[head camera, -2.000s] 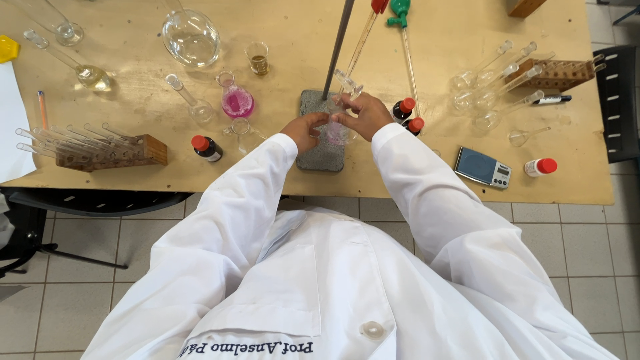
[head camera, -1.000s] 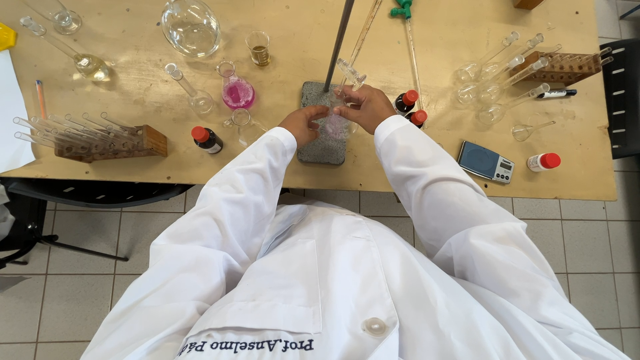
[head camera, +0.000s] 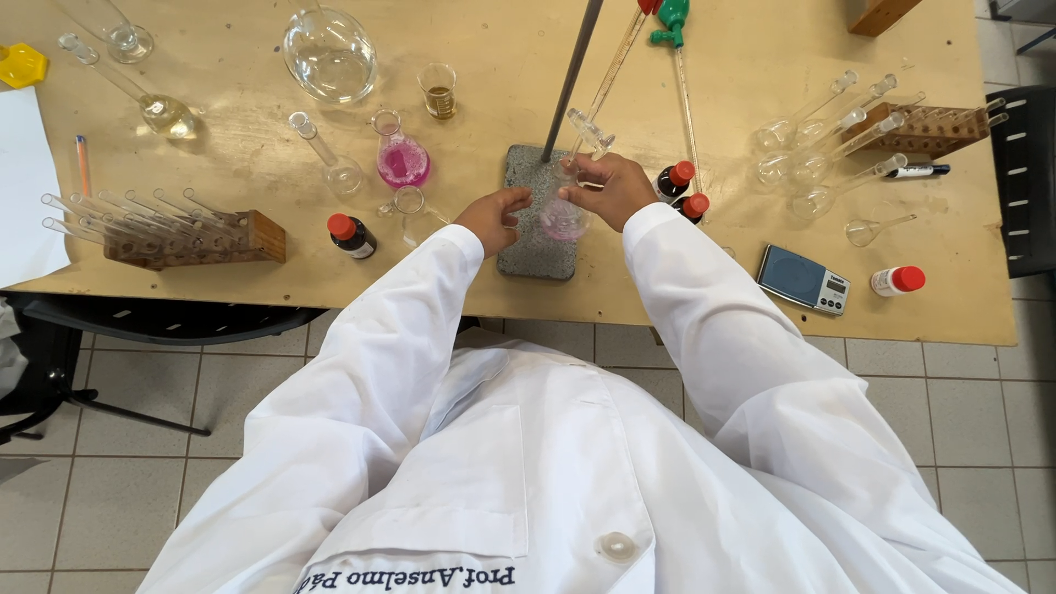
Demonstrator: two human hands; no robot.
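Observation:
My right hand has its fingers closed around the neck of a glass conical flask with pale pink liquid low in it. The flask is over the grey stand base. Just left of it, my left hand is apart from the glass, fingers loosely curled and empty. Above the flask is a burette's glass stopcock, its graduated tube slanting up beside the metal stand rod. Another flask with bright pink liquid stands to the left, near an empty volumetric flask.
Dark red-capped bottles flank the hands on both sides. Wooden test tube racks stand left and far right. A pocket scale, a white red-capped bottle and several volumetric flasks are right. A small beaker stands further back.
My left hand has drawn slightly left, away from the flask it was close to. My right hand stays at the flask's neck.

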